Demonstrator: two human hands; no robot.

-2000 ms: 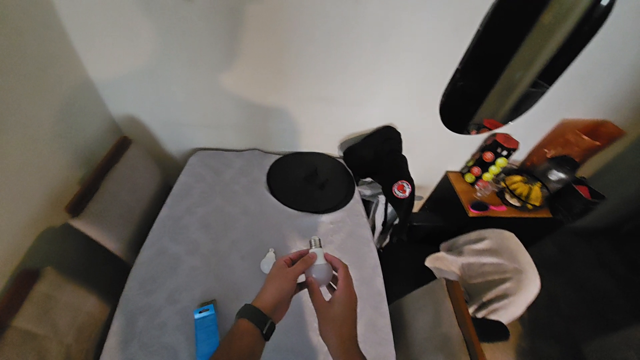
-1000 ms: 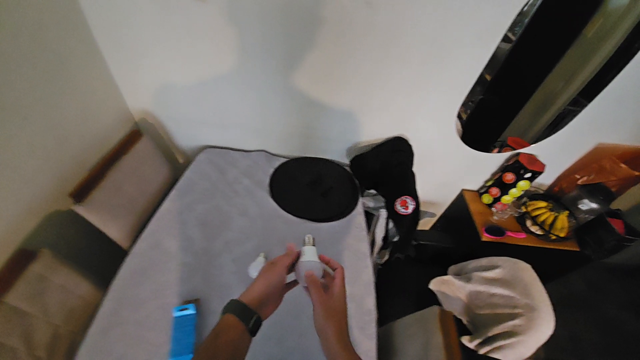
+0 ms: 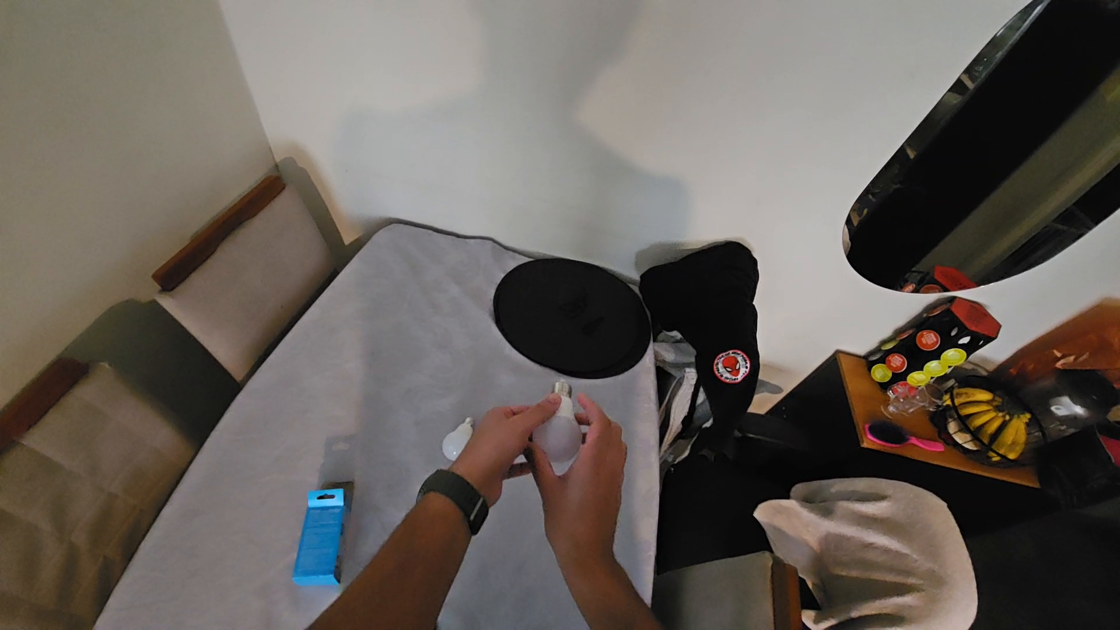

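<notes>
A white light bulb [image 3: 560, 437] with a metal screw base pointing away from me is held between both hands above the cloth-covered table [image 3: 420, 350]. My left hand [image 3: 503, 444], with a dark watch on the wrist, grips its left side, the thumb near the neck. My right hand [image 3: 588, 477] holds it from the right and below. A second, smaller white bulb [image 3: 456, 439] lies on the cloth just left of my left hand. Farther left lies a blue cardboard box [image 3: 321, 538] with a hanging tab.
A round black mat [image 3: 572, 318] lies at the table's far right. Upholstered chairs [image 3: 254, 280] stand along the left edge. On the right are a black jacket [image 3: 709, 306] with a round patch, a light cloth [image 3: 875, 551] and a wooden-topped cabinet [image 3: 853, 385] with bananas [image 3: 989, 420] and a hairbrush [image 3: 901, 437].
Both hands keep hold of the bulb, with its base still pointing away from me. The smaller bulb and the blue box rest on the table as before. The view has shifted slightly.
</notes>
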